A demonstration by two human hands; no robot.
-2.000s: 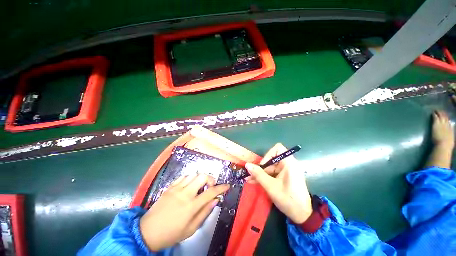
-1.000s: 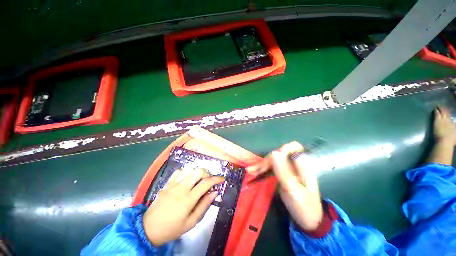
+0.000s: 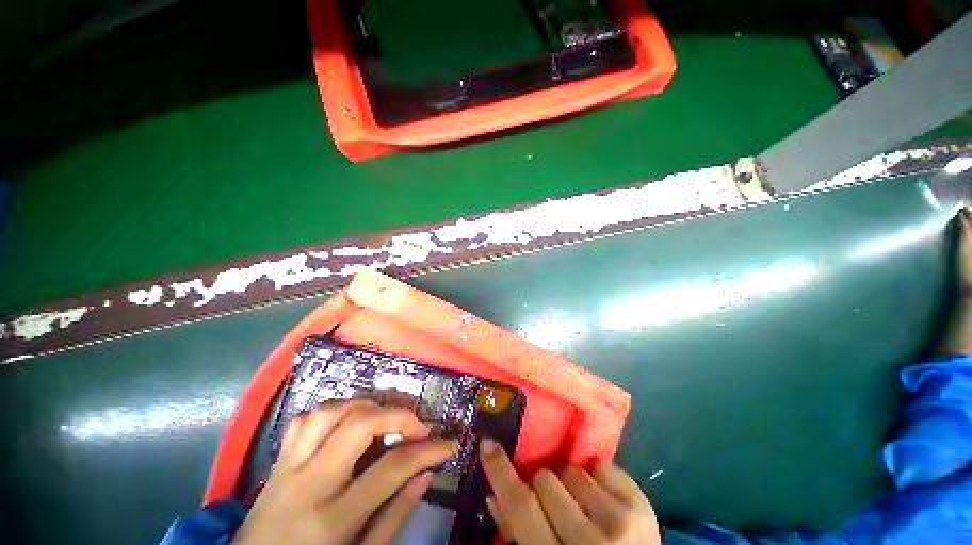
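The black tablet unit (image 3: 501,415) lies tilted in a red-orange foam tray (image 3: 480,343), with its circuit board (image 3: 352,373) at the far end. Part of a silver-white battery (image 3: 424,527) shows below my left hand. My left hand (image 3: 346,463) rests on the board and upper tablet with bent fingers; its fingertips and any small part under them are hard to make out. My right hand (image 3: 565,506) lies at the tablet's right edge, index fingertip on the black border and other fingers curled over the tray. The black pen-like tool is not visible.
A chipped white-and-brown rail (image 3: 576,213) divides the bench from the green conveyor. A red-orange tray (image 3: 512,117) with a black unit lies on the conveyor. A bare unit (image 3: 844,62) lies behind a grey post (image 3: 874,117). Another person's blue sleeve (image 3: 938,426) is at right.
My right hand has moved down and left from the tray's right side onto the tablet edge, and the black tool has gone from view. The view has shifted closer; the left conveyor trays are gone.
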